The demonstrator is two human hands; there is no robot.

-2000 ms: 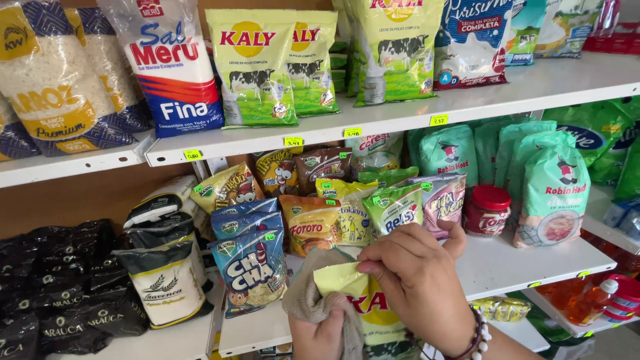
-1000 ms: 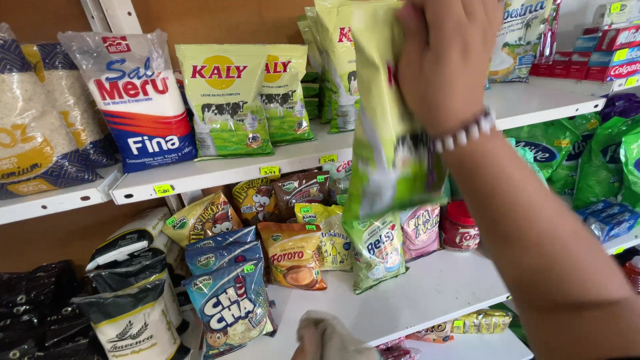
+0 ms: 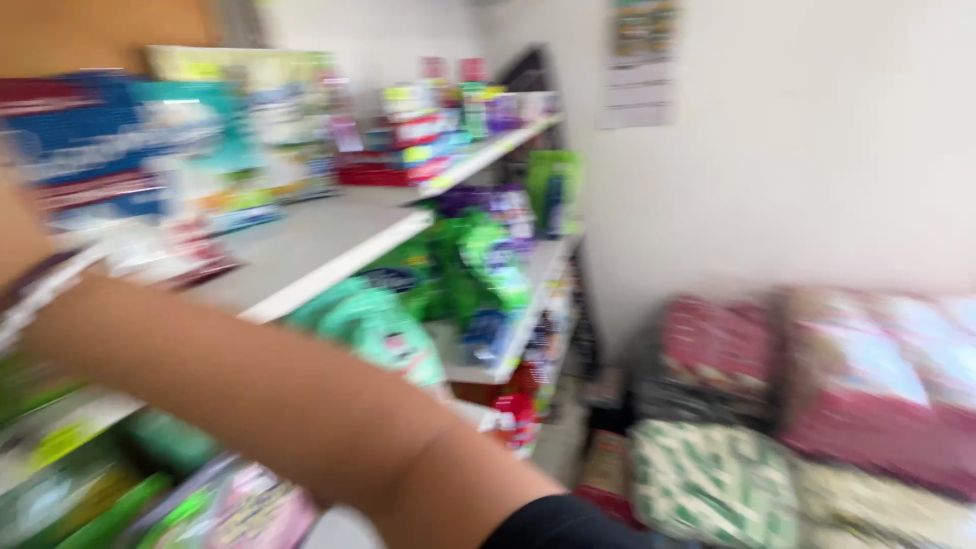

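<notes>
My right forearm crosses from the lower right to the left edge, with a beaded bracelet (image 3: 46,293) at the wrist. Only a blurred part of my right hand (image 3: 14,217) shows at the left edge; its fingers and anything in them are hidden. Nearest it are a blue, white and red bag (image 3: 84,145) and a teal and white bag (image 3: 202,145) on the upper shelf (image 3: 335,255). Below the forearm are green packages (image 3: 30,381) and a pink package (image 3: 263,507). My left hand is out of view.
Mint-green bags (image 3: 374,328) and bright green bags (image 3: 488,259) fill lower shelves. Small boxes (image 3: 415,130) stand on the far shelf. Stacked large packs (image 3: 862,381) and a green-and-white patterned pack (image 3: 713,480) lie at right, below a wall calendar (image 3: 640,61).
The view has swung far to the right and is blurred. The green milk bag raised by my right hand earlier no longer shows. My left hand and its cloth have left view.
</notes>
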